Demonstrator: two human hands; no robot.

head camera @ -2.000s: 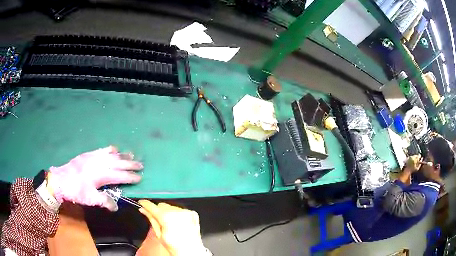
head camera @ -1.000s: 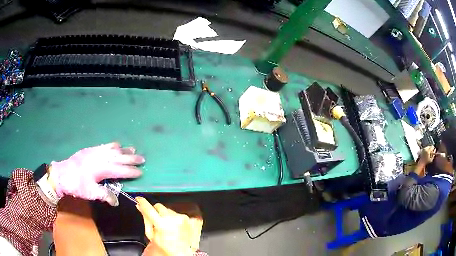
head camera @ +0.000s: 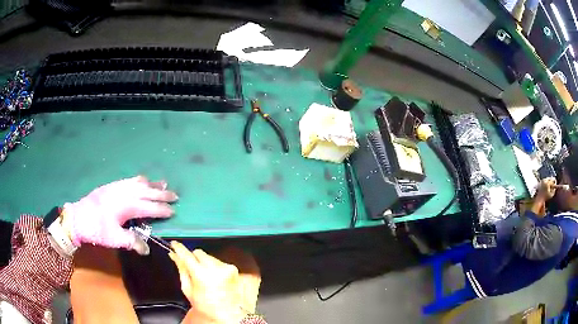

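My left hand (head camera: pixel 117 215), in a pink glove, is at the bench's front edge, lower left. Its thumb side holds a small circuit board (head camera: pixel 143 231), mostly hidden by the glove, with its fingers spread over the green mat. My right hand (head camera: pixel 214 278), looking yellow-orange, is just to the right and lower. It grips thin tweezers (head camera: pixel 160 242) that point up-left, with their tip at the board. Whether the tip touches a part is too small to tell.
A black slotted rack (head camera: pixel 136 79) lies at the back left, beside heaped circuit boards (head camera: pixel 16 95). Open cutters (head camera: pixel 265 126), a white-yellow block (head camera: pixel 327 134), a dark spool (head camera: pixel 346 95) and a soldering station (head camera: pixel 393 183) stand rightward. Bagged parts (head camera: pixel 478 168) and a seated person (head camera: pixel 539 243) are far right.
The camera view has shifted a little. Both hands remain together at the bench edge, with the tweezers still at the board. The seated person sits further right in the view than at first.
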